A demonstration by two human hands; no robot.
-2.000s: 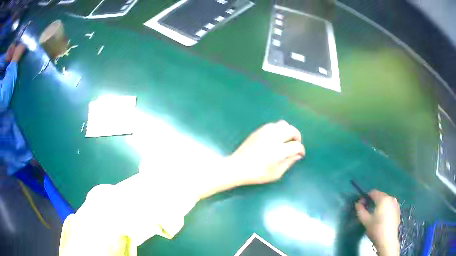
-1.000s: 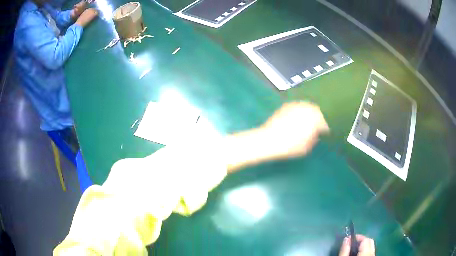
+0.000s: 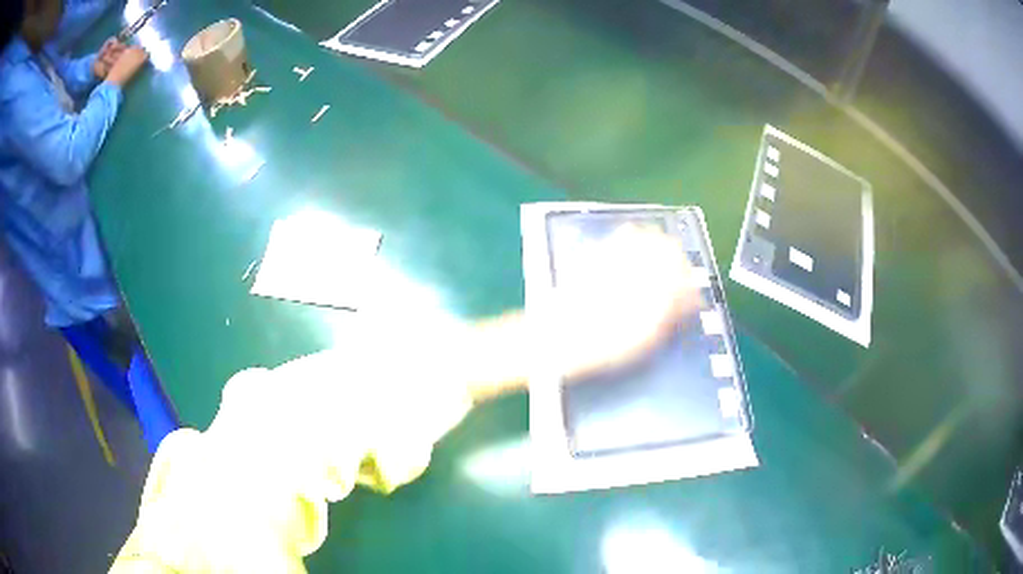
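A tablet-like panel (image 3: 639, 392) with a white border lies on the green work surface in front of me, with pale squares along its right edge. Glare whitens much of it. My left hand (image 3: 628, 286), overexposed and blurred, is over the panel's upper part, palm down. Its fingers reach toward the squares, but whether they grip the panel is not clear. My right hand is out of the picture. A heap of small dark slivers (image 3: 892, 563) shows at the bottom right edge.
More bordered panels lie on the green belt, at right (image 3: 825, 213) and top (image 3: 415, 25). A white card (image 3: 316, 260) lies left. A brown round tub (image 3: 218, 62) with cream scraps is farther left, near a person in blue. Another panel is cut off at the lower right edge.
The panel that lay on the belt now lies in front of me under my left hand. My right hand with the dark tool has left the picture. The view has shifted.
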